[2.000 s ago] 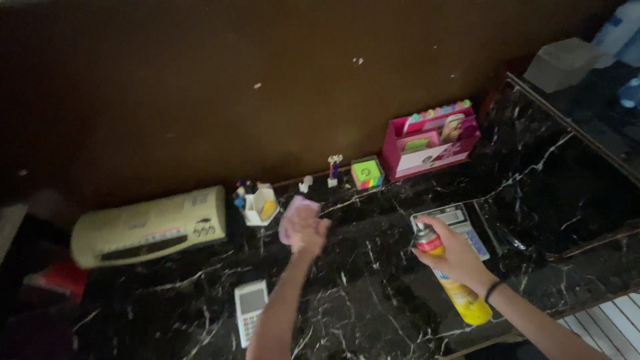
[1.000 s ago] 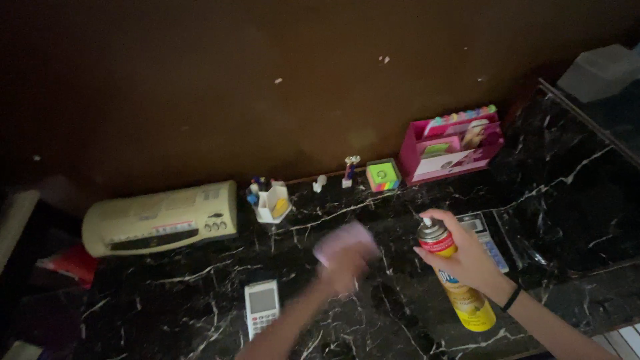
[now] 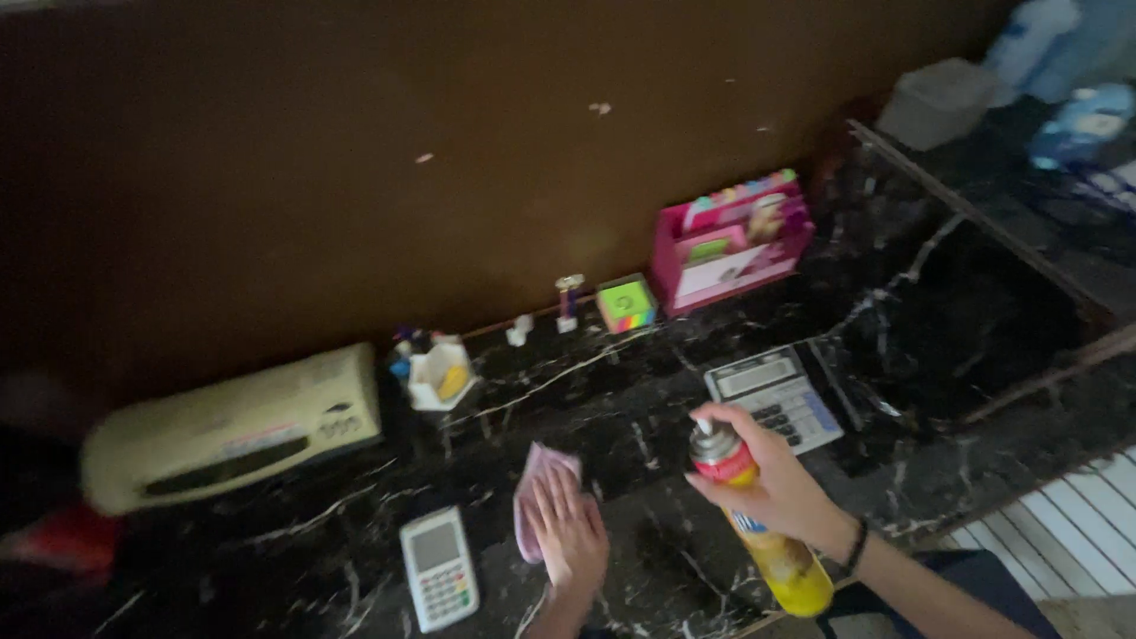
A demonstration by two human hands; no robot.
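Note:
My left hand [image 3: 568, 528] lies with its fingers spread flat on a folded pink cloth [image 3: 536, 506], pressed on the black marbled counter [image 3: 621, 390]. A white card terminal [image 3: 440, 572] is just left of that hand. In my right hand [image 3: 781, 488] is a yellow aerosol spray can [image 3: 794, 577] with a red band, tilted, the index finger at its nozzle. Behind the can lies a grey desk calculator [image 3: 772, 395], partly covered by the right hand.
Along the brown wall stand a cream laminator-like machine [image 3: 240, 426], a white hexagonal holder [image 3: 441, 377], a small trophy [image 3: 568, 303], a colourful note cube [image 3: 627, 303] and a pink organizer [image 3: 732, 248]. A translucent container [image 3: 936, 102] sits at the upper right.
My left hand and the cloth have moved from near the wall-side items toward the counter's near side, beside the card terminal. My right hand still holds the spray can.

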